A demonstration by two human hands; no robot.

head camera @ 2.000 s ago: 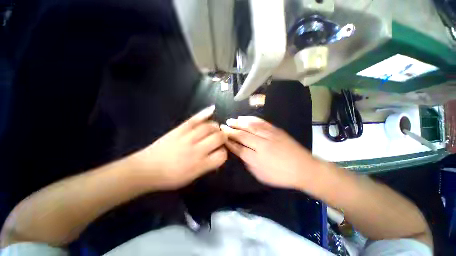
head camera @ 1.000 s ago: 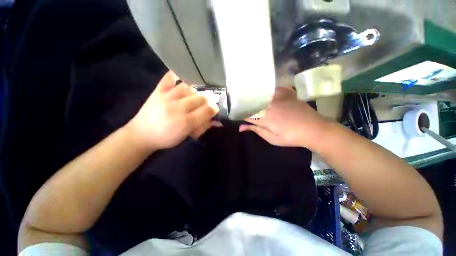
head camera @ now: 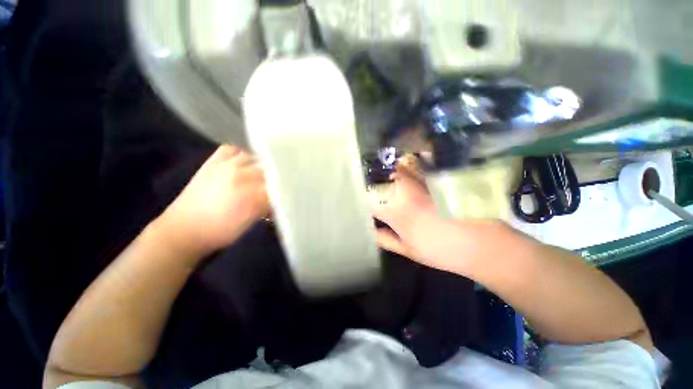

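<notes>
A black garment panel [head camera: 91,205] covers the table and hangs over the lap. The cream head of the sewing machine [head camera: 311,167] is very close to the camera and hides the needle area and part of the cloth. My left hand [head camera: 224,201] lies on the black cloth left of the head, its fingertips hidden behind it. My right hand [head camera: 414,209] is right of the head, fingers bent near small shiny metal parts [head camera: 385,158]. Both hands are slightly blurred, and whether they grip the cloth cannot be seen.
Black-handled scissors [head camera: 545,188] lie on the machine bed at the right. A white roll [head camera: 640,181] stands at the right end of the table [head camera: 562,234]. The machine's green panel [head camera: 669,95] is at upper right. A blue bin edge [head camera: 520,338] shows below the table.
The view has moved closer to the machine, so its head looks larger and covers more. My hands are farther apart than two seconds ago, one on each side of the head.
</notes>
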